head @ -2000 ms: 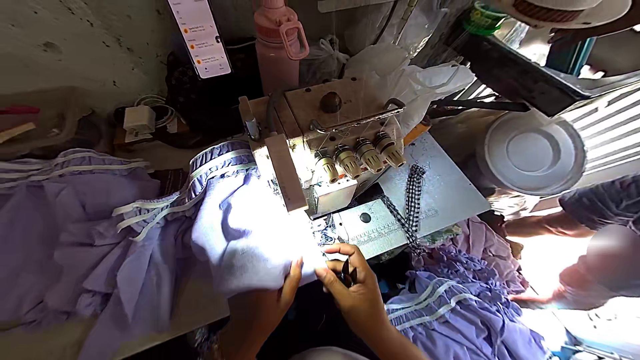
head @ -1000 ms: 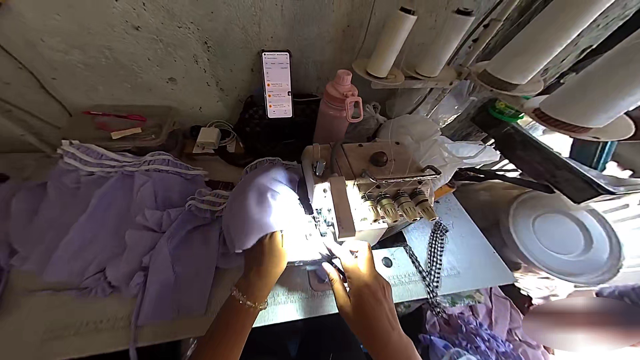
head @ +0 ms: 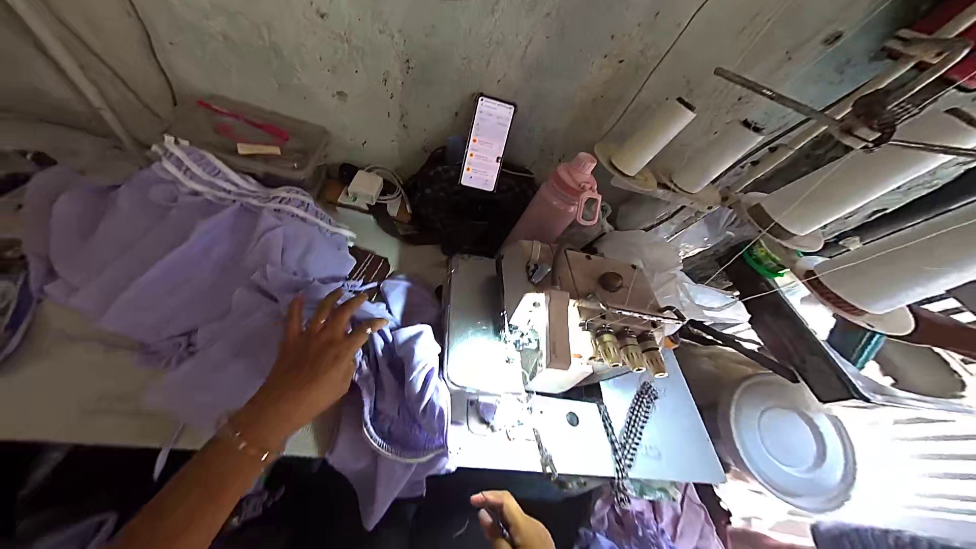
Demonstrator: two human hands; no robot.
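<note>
My left hand (head: pixel 316 358), fingers spread, rests on lavender fabric left of the overlock sewing machine (head: pixel 610 290). A lavender piece with a white overlocked edge (head: pixel 408 412) hangs over the table's front edge beside that hand. Below the front edge, my right hand (head: pixel 512 522) is partly cut off by the frame and curled around a small dark tool, whose kind I cannot tell. A larger lavender garment with white trim (head: pixel 206 244) lies gathered on the left of the table. No fabric shows under the lit presser foot area.
Behind the machine stand a pink bottle (head: pixel 560 198) and a phone (head: pixel 488 145) with a lit screen. Thread cones (head: pixel 656 137) are at the upper right. A checkered strip (head: pixel 637 427) hangs over the front edge. A round pale lid (head: pixel 793 442) is at the right.
My left hand has moved left, away from the machine, and the fabric piece is now off the needle area. My right hand has dropped below the table's edge. The view has shifted.
</note>
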